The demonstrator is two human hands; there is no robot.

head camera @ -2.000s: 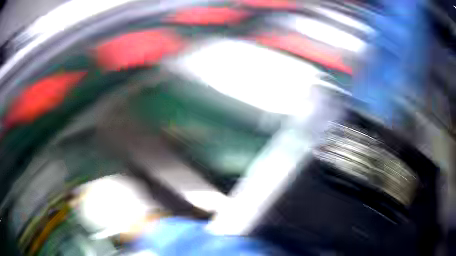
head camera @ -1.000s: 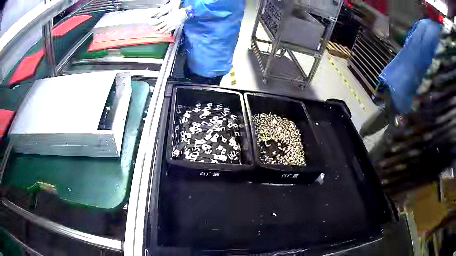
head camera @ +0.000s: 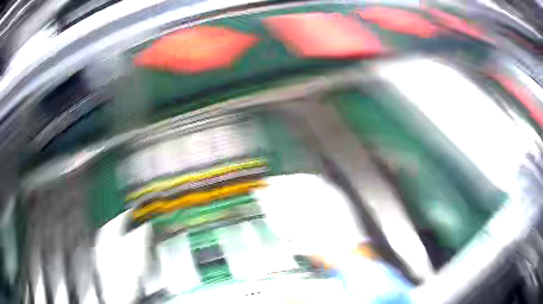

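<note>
The picture is strongly blurred. An open power unit with a green circuit board (head camera: 211, 261) lies low in the view, left of centre. Yellow-and-black transformers (head camera: 199, 190) form a row across it, with a pale grey-white part behind. My left hand (head camera: 122, 252), in a white glove, is a blurred shape at the board's left side. My right hand (head camera: 312, 211), also white-gloved, is at its right side, with a blue sleeve below. Fingers and grip cannot be made out on either hand.
Steel conveyor rollers (head camera: 56, 249) are at the left. A rail or bar (head camera: 351, 142) runs down right of the unit. A silver-white housing (head camera: 455, 122) is at the right. Red-orange foam pads (head camera: 324, 35) lie on green pallets across the back.
The view has swung left from the black parts bins to the open unit. Both gloved hands now show; neither showed one second ago. The housing has shifted to the right of the picture.
</note>
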